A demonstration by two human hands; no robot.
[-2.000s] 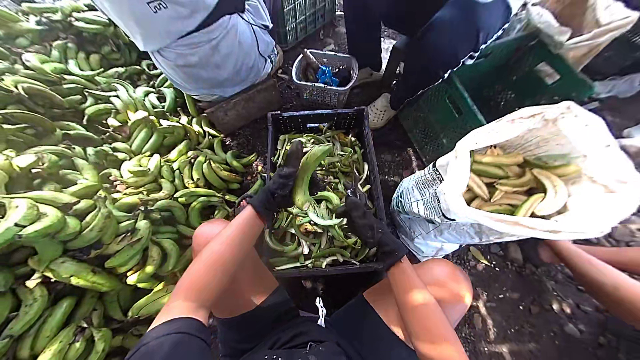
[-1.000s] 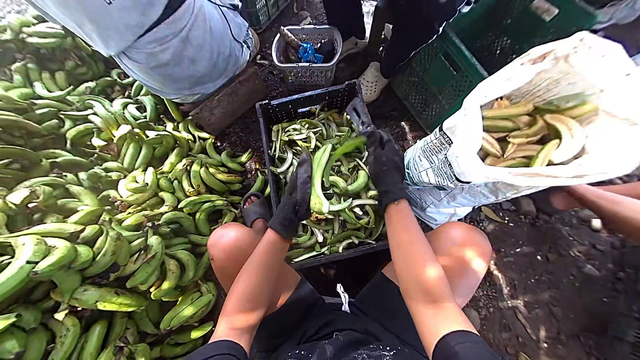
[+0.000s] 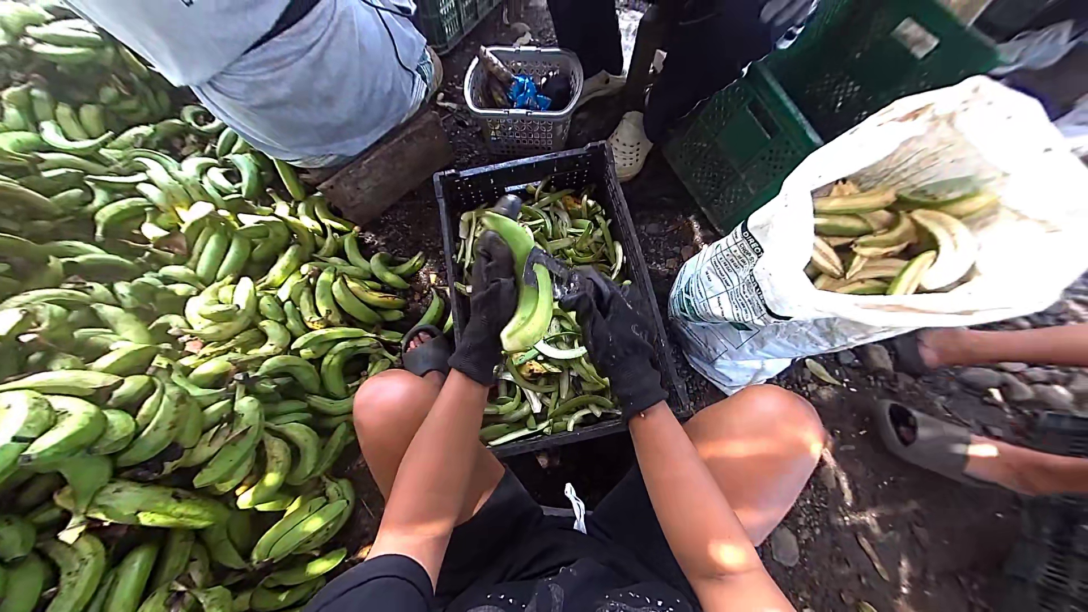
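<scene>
My left hand (image 3: 490, 297), in a dark glove, grips a green plantain (image 3: 531, 314) from its left side, over a black plastic crate (image 3: 650, 331). Part of the plantain's skin is cut away at its lower end. My right hand (image 3: 616, 336), gloved too, is closed around a small blade tool (image 3: 548, 262) whose dark metal end touches the plantain's upper right side; its handle is hidden in the fingers. Green peel strips (image 3: 569, 225) fill much of the crate beneath both hands.
Green plantains (image 3: 212, 340) are heaped at left. A white sack (image 3: 765, 255) of peeled plantains stands at right, near another person's feet (image 3: 943, 442). Beyond the crate are a grey basket (image 3: 523, 127), green crates (image 3: 739, 144) and a seated person (image 3: 314, 85) on a wooden block (image 3: 391, 166).
A second ago the right hand was farther up and right with a green strip at its fingers; now it is lower, with the blade against the plantain. The left hand still holds the plantain.
</scene>
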